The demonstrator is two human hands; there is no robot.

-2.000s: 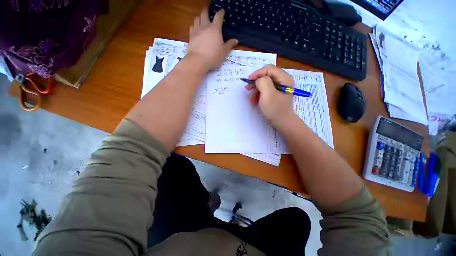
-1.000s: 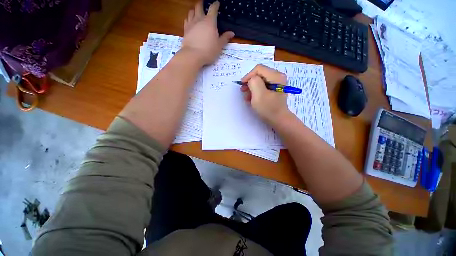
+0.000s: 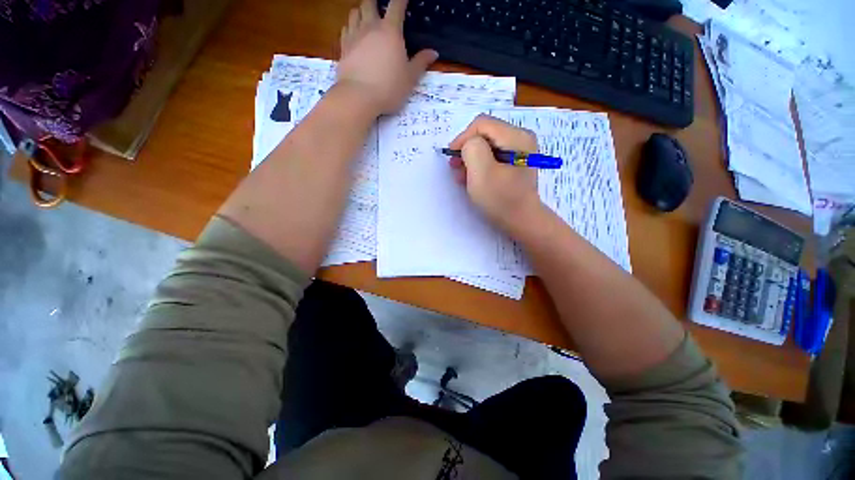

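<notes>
A mostly blank white note sheet (image 3: 427, 220) lies uppermost on the desk, with a few handwritten lines at its top. My right hand (image 3: 497, 178) holds a blue-black ballpoint pen (image 3: 527, 159) with a yellow band, its tip at the end of the lowest written line. My left hand (image 3: 377, 58) holds nothing; it rests with fingers spread at the left end of the black keyboard (image 3: 572, 52). A printed sheet (image 3: 586, 178) lies under the note sheet's right side. A style sheet (image 3: 281, 105) with a small black garment picture lies at left, partly hidden by my left forearm.
A black mouse (image 3: 665, 172) lies right of the papers. A silver-grey calculator (image 3: 747, 272) and a blue tool (image 3: 815, 312) are at the right desk edge. Loose papers (image 3: 757, 117) lie at far right. Orange-red scissors handles (image 3: 52, 169) and dark purple patterned cloth (image 3: 70, 66) are at left.
The view has shifted slightly, so the desk things sit a little higher in the picture. The pen tip has moved right along the lowest written line, where more writing shows. My left hand stays by the keyboard.
</notes>
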